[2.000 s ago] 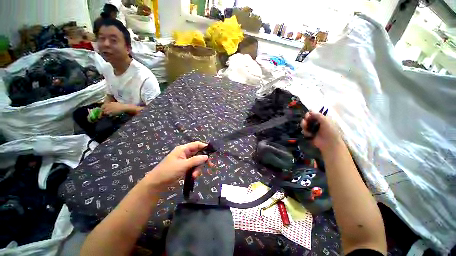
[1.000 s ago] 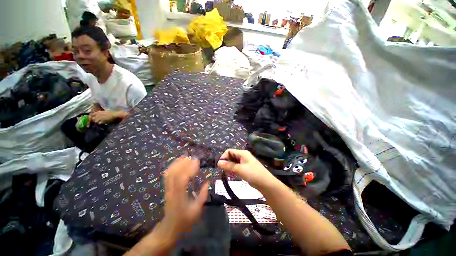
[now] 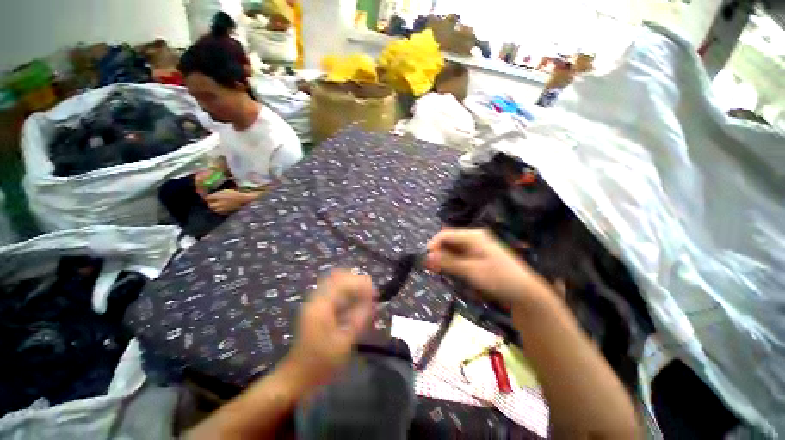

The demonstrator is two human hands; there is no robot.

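Note:
My left hand (image 3: 337, 316) is closed on the black strap (image 3: 398, 277), low in the middle of the view, and is blurred. My right hand (image 3: 475, 262) pinches the same strap a little to the right and higher. A short stretch of strap runs between the two hands, and a loose part hangs down over the paper. The dark grey pouch (image 3: 357, 400) lies below my left hand at the table's near edge, its top edge dark and its lower part cut off by the frame. The pouch is blurred, and no face shows on it.
Paper sheets (image 3: 482, 394) with a red tool (image 3: 501, 370) and a yellowish tool (image 3: 475, 356) lie right of the pouch. A pile of black bags (image 3: 508, 202) and a big white sack (image 3: 689, 215) stand at the right. A coworker (image 3: 250, 137) sits across at the left beside filled white sacks (image 3: 86, 199).
My left hand has closed on the strap beside my right hand, which has risen slightly and moved right. The tools on the paper show again. The coworker's head is now bent down.

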